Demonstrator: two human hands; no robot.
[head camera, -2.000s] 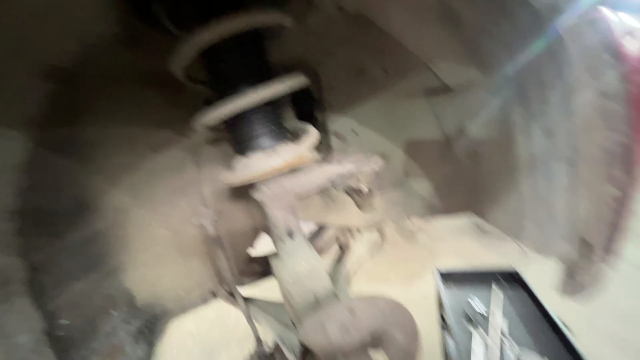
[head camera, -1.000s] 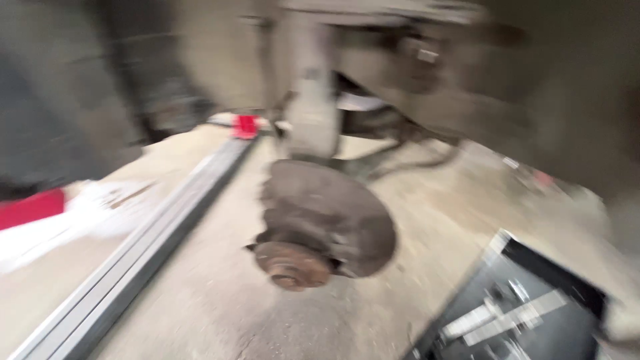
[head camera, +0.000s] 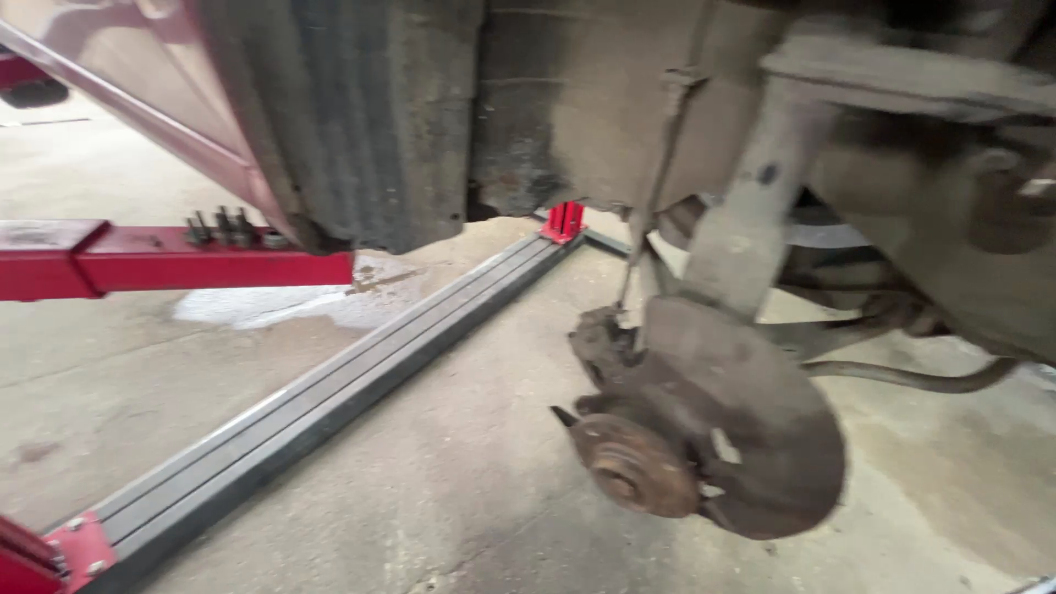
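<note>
Neither of my hands shows in the head view. Right of centre, a rusty wheel hub (head camera: 635, 470) faces me, with a brown metal brake dust shield (head camera: 755, 429) behind it. Up from the shield runs a grey suspension strut or knuckle arm (head camera: 742, 206). A thin cable or hose (head camera: 660, 173) hangs down to a dark bracket (head camera: 601, 342) beside the hub. The black wheel-arch liner (head camera: 379, 115) fills the upper left, next to the car's red body panel (head camera: 173, 91).
A red lift arm (head camera: 214, 268) reaches in from the left, with several dark bolts or adapters (head camera: 223, 227) standing on it. A long grey floor rail (head camera: 330, 396) crosses the concrete floor diagonally between red lift parts.
The view has swung down and to the left, away from the coil spring seen earlier. The black tray with metal tools, in both earlier frames at the lower right, is out of view now.
</note>
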